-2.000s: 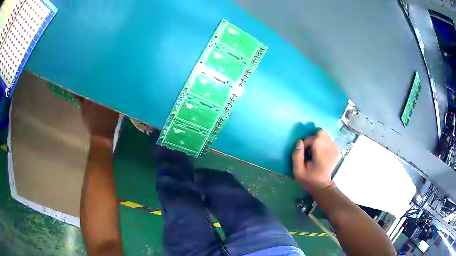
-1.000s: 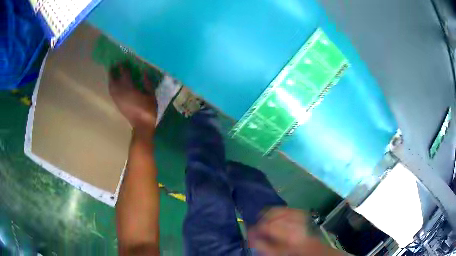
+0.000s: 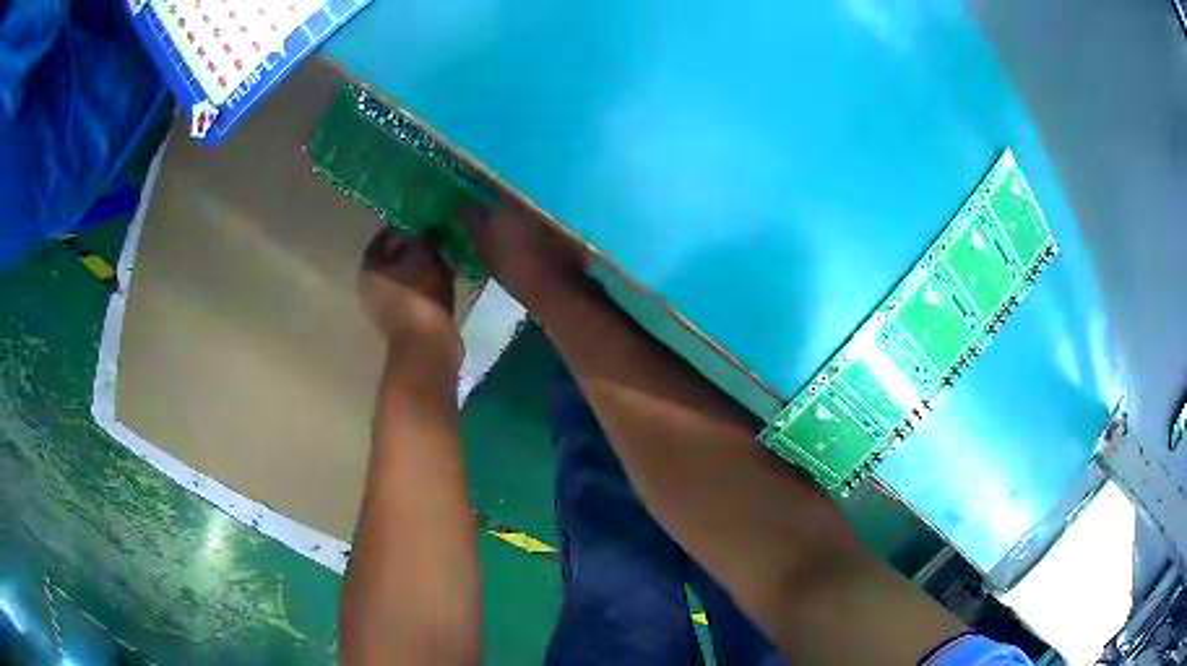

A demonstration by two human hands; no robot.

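A dark green PCB panel [image 3: 397, 163] lies over the brown board at the left, beside the edge of the turquoise table. My left hand [image 3: 410, 280] grips its near end from the left side. My right hand [image 3: 501, 241] reaches across to the same end, at the table edge; its fingers are partly hidden, so its hold cannot be told. Another green PCB panel [image 3: 931, 325] with large plain rectangles lies on the turquoise table at the right, its near end at the table edge.
The turquoise table [image 3: 677, 130] fills the upper middle. The brown board [image 3: 247, 325] with a white rim is at the left. A blue-edged printed sheet [image 3: 247, 52] is at the upper left. A white sheet [image 3: 1087, 572] is at the lower right. My legs are below.
My right hand has moved from the right side to the left, beside my left hand at the dark green panel. The view has shifted, so the table panel shows further right.
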